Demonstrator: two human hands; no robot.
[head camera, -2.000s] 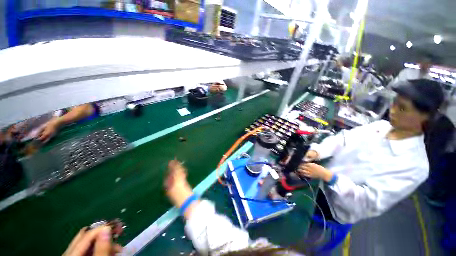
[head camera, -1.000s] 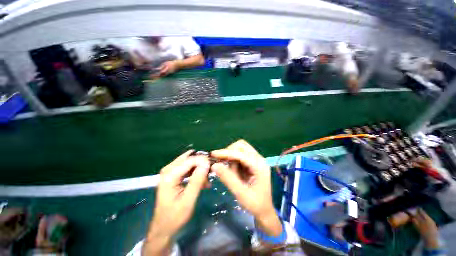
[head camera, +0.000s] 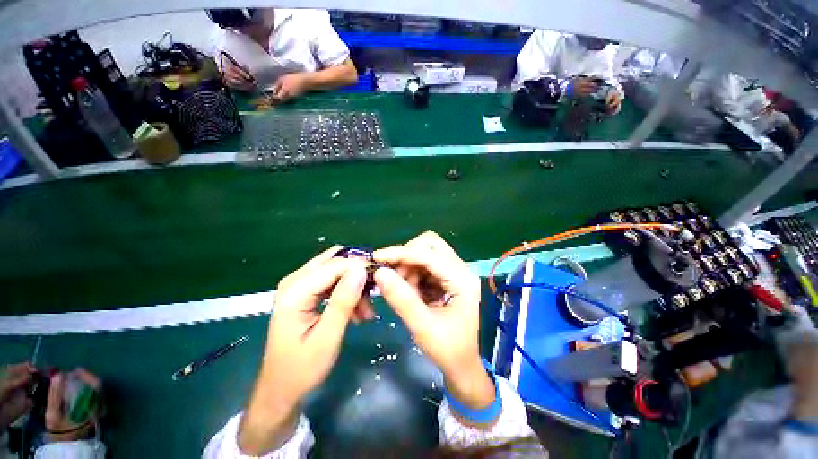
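Observation:
My left hand (head camera: 309, 314) and my right hand (head camera: 435, 309) meet above the near edge of the conveyor. Their fingertips hold a small dark round unit (head camera: 359, 255) between them. The unit has a dark rim and is mostly hidden by the fingers. My right hand's other fingers are curled, and I cannot tell whether they hold a tool. A blue wrist strap (head camera: 475, 403) is on my right wrist. White bits (head camera: 384, 357) lie on the green bench below my hands.
A black pen-like tool (head camera: 211, 358) lies left of my hands. The blue fixture (head camera: 538, 345) with an orange hose (head camera: 574, 235) stands at right, beside a black parts tray (head camera: 641, 215). The green conveyor (head camera: 179, 220) carries dark units. People sit across it, and others' hands show at both sides.
My view has swung from the right back to the front. My right hand, earlier reaching over the conveyor apart from my left, has joined it at the unit. Since one second ago the hands have barely moved.

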